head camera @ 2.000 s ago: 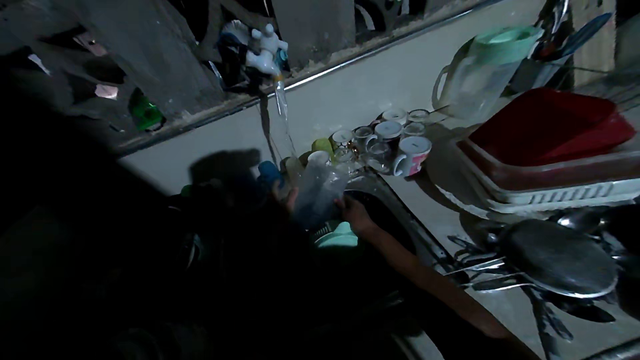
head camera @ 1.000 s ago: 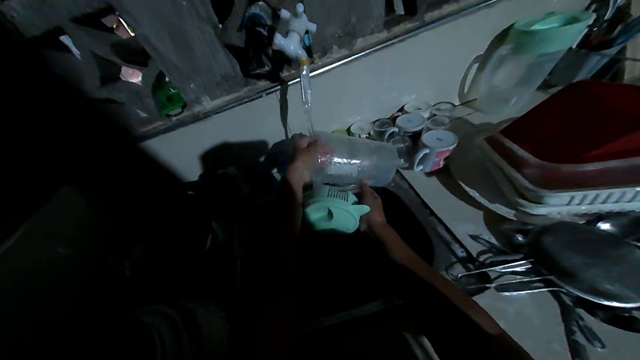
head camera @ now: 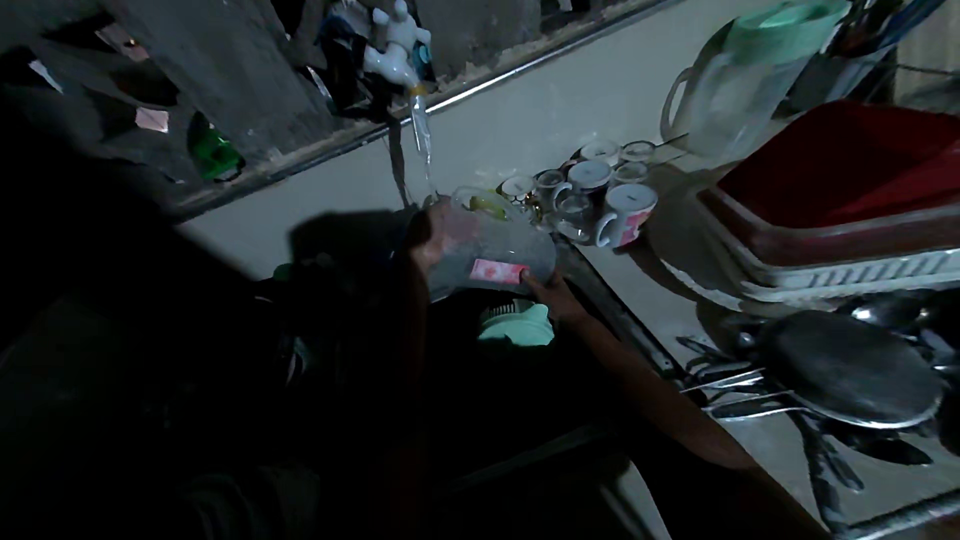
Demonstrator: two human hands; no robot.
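Note:
Both my hands hold a clear plastic pitcher (head camera: 495, 244), tilted on its side over the dark sink. My left hand (head camera: 429, 236) grips its left end, where water from the white tap (head camera: 394, 56) comes down. The fingers of my right hand (head camera: 553, 294) press its lower right side beside a pink label. Just below it is a mint-green plastic lid (head camera: 517, 324) with a slotted strainer. Deep shadow hides most of the sink and part of my left hand.
Upturned mugs and glasses (head camera: 589, 176) stand behind the sink's right rim. A green-lidded pitcher (head camera: 739, 90), a red basin (head camera: 840, 169) on a white plastic rack (head camera: 862, 279), and a dark pan (head camera: 847, 367) among cutlery lie to the right.
The pitcher was more upright two seconds ago, then lay sideways between my hands. My right hand has moved from near the green lid up onto the pitcher's side.

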